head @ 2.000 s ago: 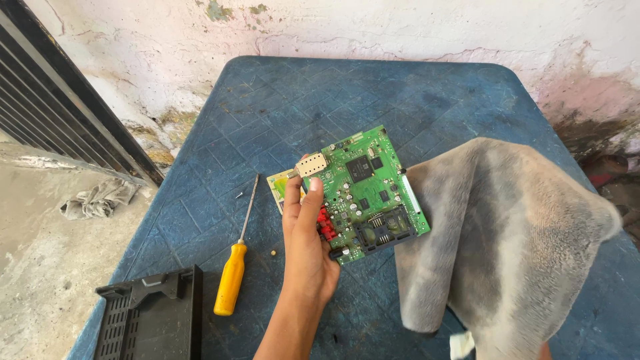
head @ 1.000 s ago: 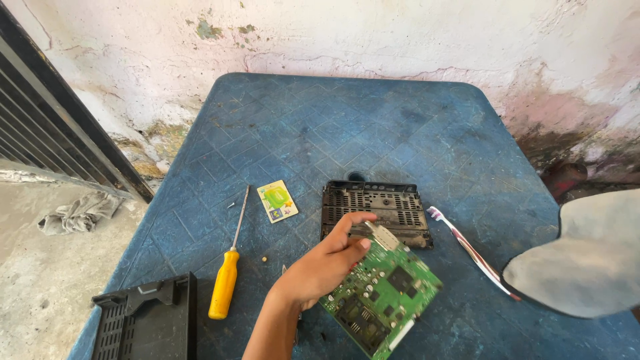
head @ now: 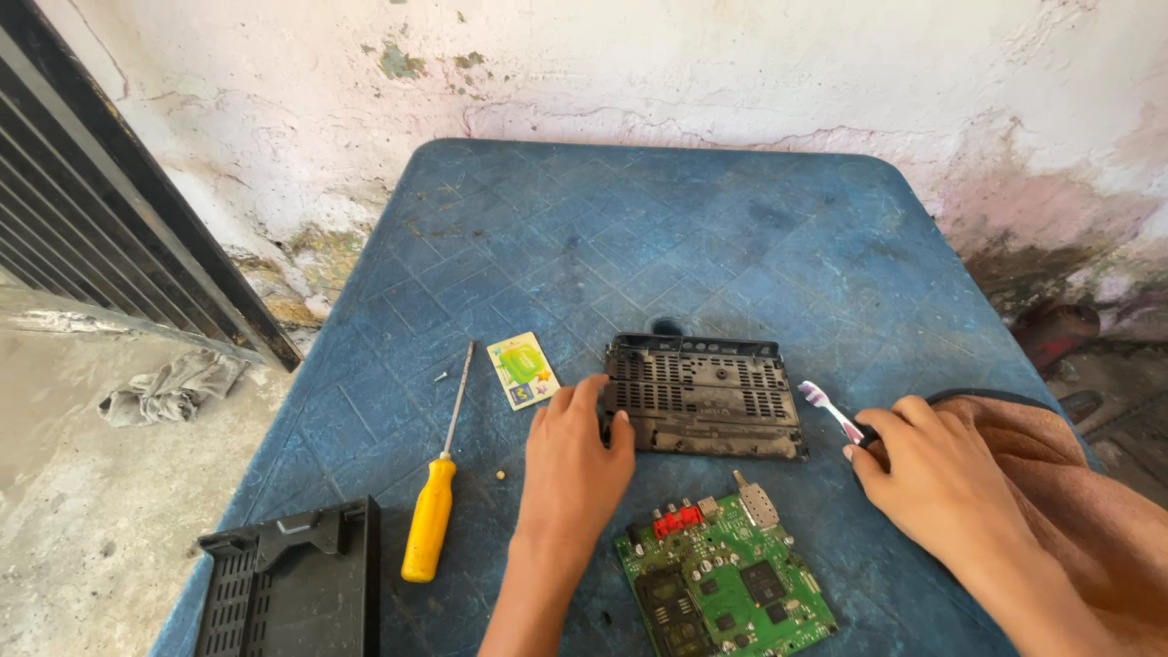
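My left hand (head: 581,443) touches the left edge of a dusty black plastic casing half (head: 703,392) with vent slots, fingers apart; whether it grips the edge is unclear. At the right, my right hand (head: 922,456) has its thumb and fingers at the handle of a white and purple toothbrush (head: 835,411), its bristle head pointing up and left; a firm hold cannot be made out. Between my forearms a green circuit board (head: 730,579) with red connectors and a metal shield lies on the blue table (head: 639,246). A brown cloth (head: 1031,456) lies beside and partly under my right forearm.
Left of my left hand are a yellow-handled screwdriver (head: 427,525), a small screw (head: 442,376), a printed card (head: 523,370) and a small round bit (head: 500,474). A second black casing part (head: 301,584) sits at the table's near left. A wall stands behind the table.
The circuit board, held in my left hand before, now lies on the table. My left hand has moved to the casing half. My right hand has come to the toothbrush, and the cloth is lowered.
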